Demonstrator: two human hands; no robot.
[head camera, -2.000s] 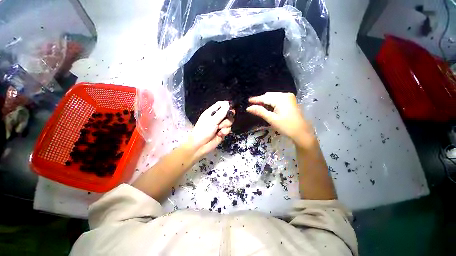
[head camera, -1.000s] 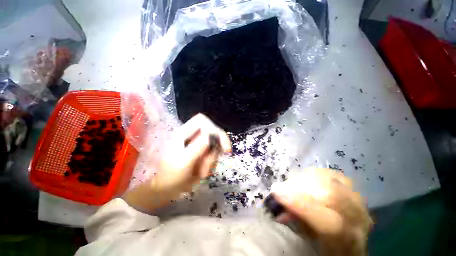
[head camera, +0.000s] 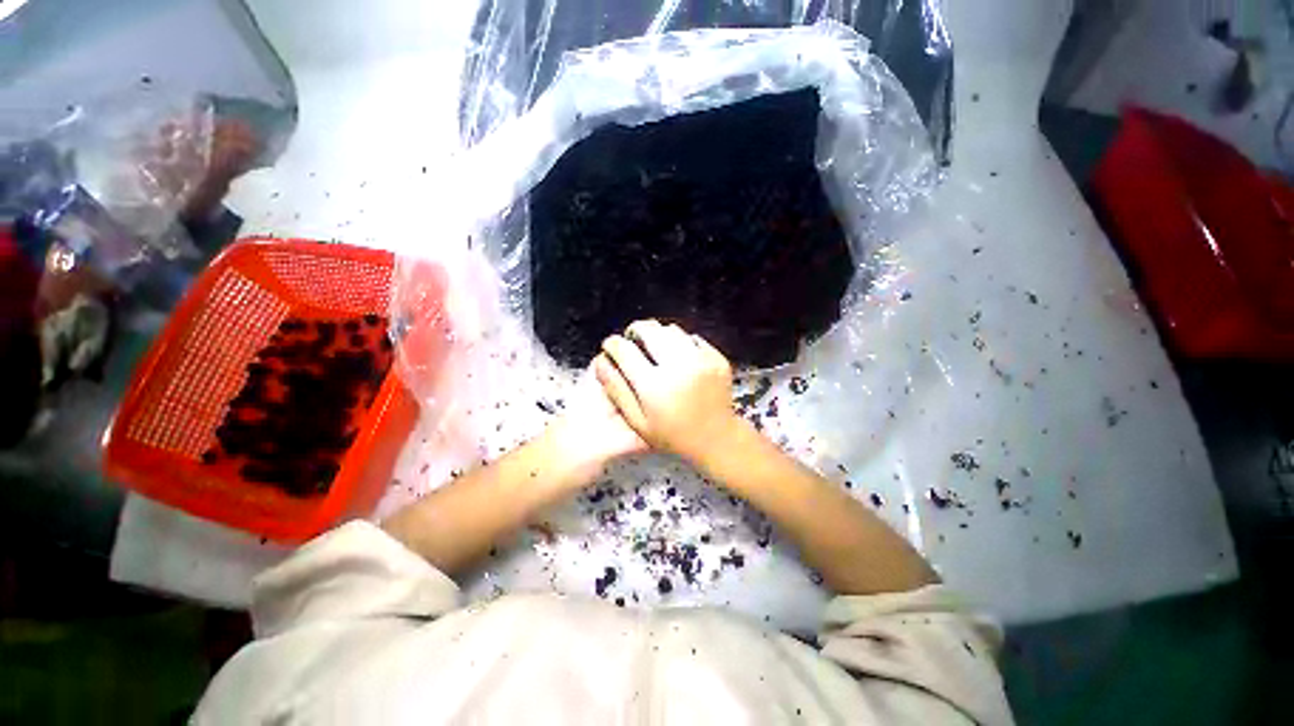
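My right hand lies over my left hand at the near edge of the bag's opening. The two hands are pressed together and the right covers most of the left. Whatever may be between them is hidden. The black heap fills the open clear plastic bag just beyond my hands. Small black pieces and flecks lie scattered on the white surface between my hands and my jacket.
An orange-red perforated basket with a small black pile stands at the left. Clear plastic bags with reddish contents lie at the far left. A red basket is at the far right. Black flecks also dot the white surface at the right.
My hands were apart, the right one near my body holding something dark. Both have moved, and they now meet at the bag's near edge, right over left.
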